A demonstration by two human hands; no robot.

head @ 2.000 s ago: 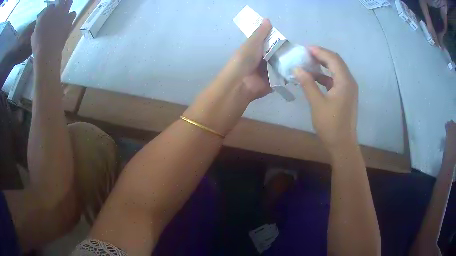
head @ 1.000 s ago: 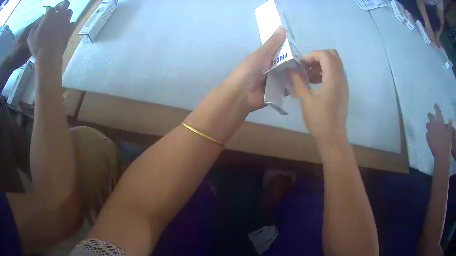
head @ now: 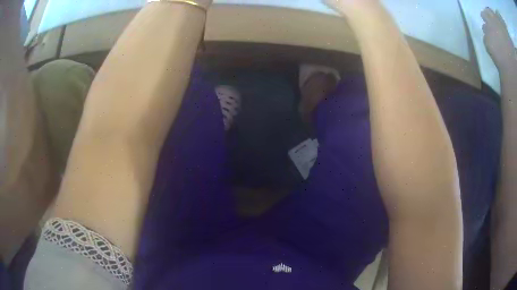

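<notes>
The view is tilted down, and the near part of the white-covered table (head: 272, 14) shows along the top. My left forearm reaches up to the top edge at the left of centre, with a gold bangle at the wrist; my left hand is cut off by the edge. My right forearm reaches up at the right. Only the base of my right hand (head: 352, 5) shows at the top edge, and its fingers are out of the picture. No carton shows at my hands.
The table's brown edge (head: 272, 28) crosses the top. A white printed paper (head: 305, 157) lies below, beside my purple-clothed lap (head: 261, 238). A person's arm and khaki-covered knee (head: 65, 93) are at the left. Another person's hand (head: 497, 34) and arm are at the right.
The view has tilted down, so the table and both hands have shifted up. The carton that my left hand held and my right hand worked at is out of the picture.
</notes>
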